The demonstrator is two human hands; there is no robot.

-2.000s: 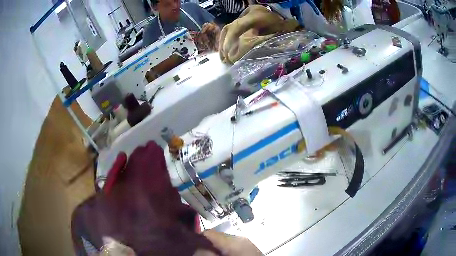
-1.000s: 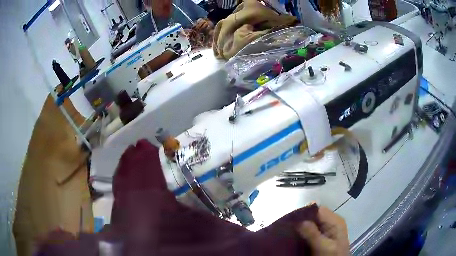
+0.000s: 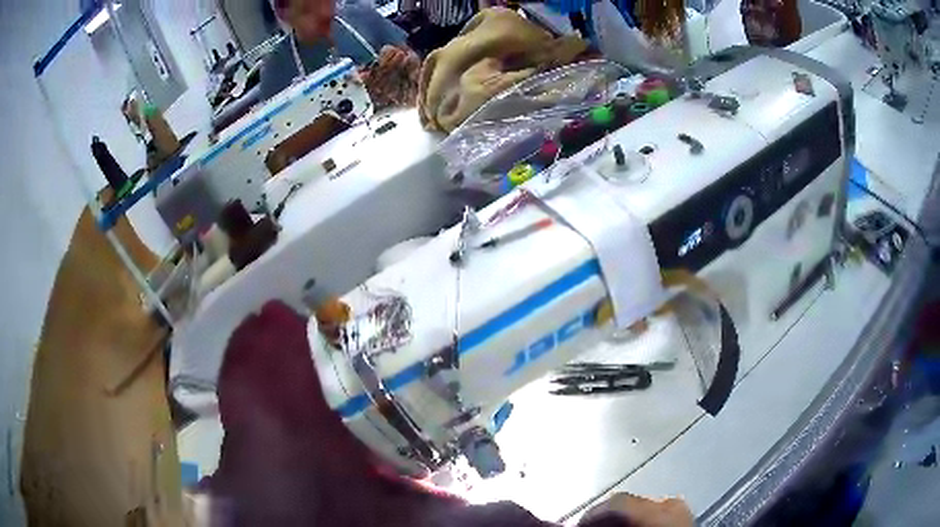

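Observation:
The dark maroon fabric (image 3: 283,422) lies at the lower left, over the left end of the white sewing machine (image 3: 536,299) and across the bottom of the picture. It hides part of the needle area, where a bright lamp glow shows. My right hand (image 3: 639,511) is at the bottom edge, mostly cut off, at the right end of the fabric; its fingertips are not visible. My left hand is not in view. Slim dark snips (image 3: 600,379) lie on the bed beneath the arm.
A white band (image 3: 627,257) and a tan-and-black strap (image 3: 722,355) hang around the arm. Thread cones (image 3: 598,118) in plastic and tan cloth (image 3: 495,67) lie behind. Another machine (image 3: 278,139) and a seated person (image 3: 325,41) are at the upper left.
My right hand appeared pinching the fabric's raised right end one second ago; now the hand and that end are lower, at the bottom edge. The red part at the left has gone from view.

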